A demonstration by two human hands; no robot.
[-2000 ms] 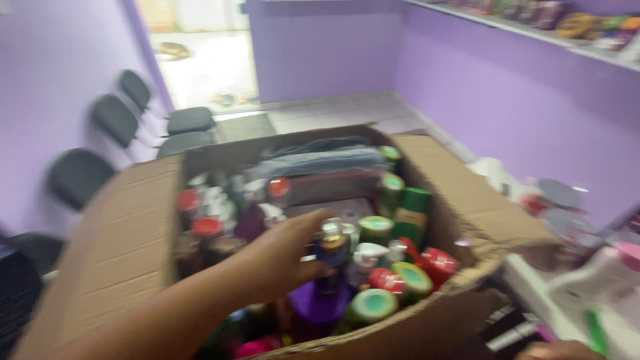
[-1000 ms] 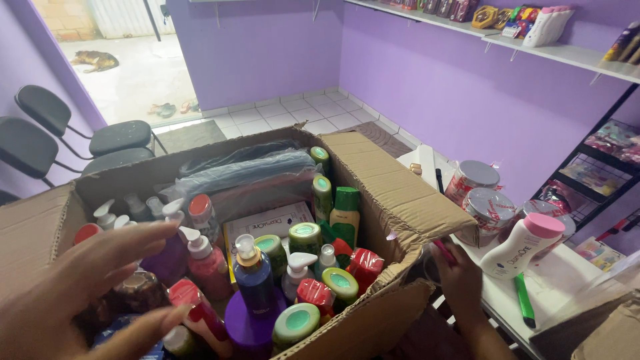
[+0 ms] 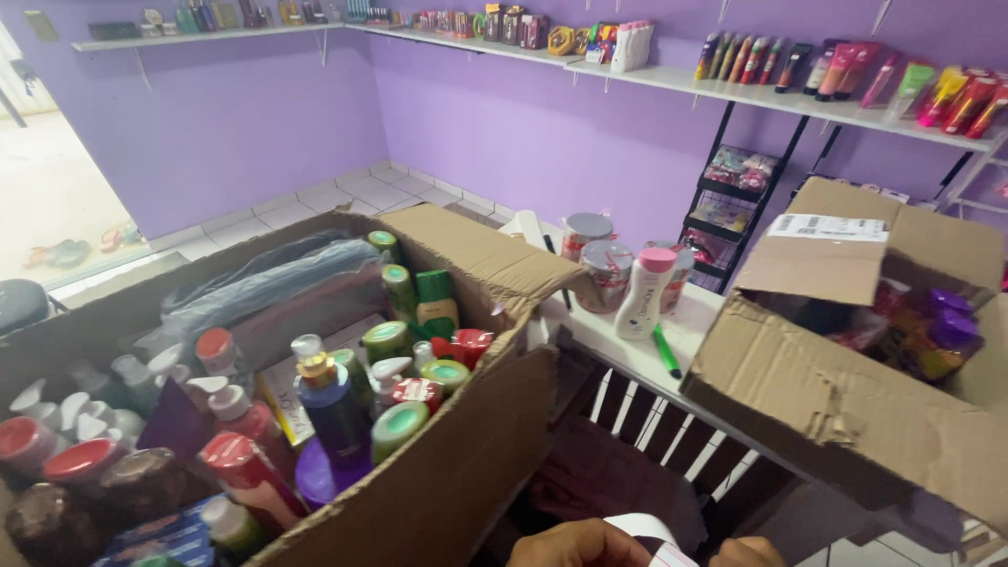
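Note:
At the bottom edge, my left hand [image 3: 579, 543] has its fingers closed on a strip of white paper labels [image 3: 650, 535]. My right hand [image 3: 746, 551] is just right of it, curled and mostly cut off by the frame; whether it holds anything is hidden. To the left stands a large open cardboard box [image 3: 441, 480] packed with toiletries. In it are a dark blue bottle with a gold collar [image 3: 335, 409] on a purple lid [image 3: 319, 472], white pump bottles [image 3: 228, 398], green-lidded containers [image 3: 400, 429] and a red bottle [image 3: 250, 476].
A white table [image 3: 693, 323] bears a white bottle with a pink cap [image 3: 646, 295], a green marker [image 3: 666, 352], several wrapped tins [image 3: 606, 272] and a second open cardboard box [image 3: 835, 402]. Below is a slatted chair [image 3: 622, 465]. Wall shelves [image 3: 669, 79] hold cosmetics; a black rack [image 3: 740, 197] stands beneath.
My left hand has left the box of toiletries and is now at the bottom edge with white paper. My right hand has moved down from beside the box. The view has swung right.

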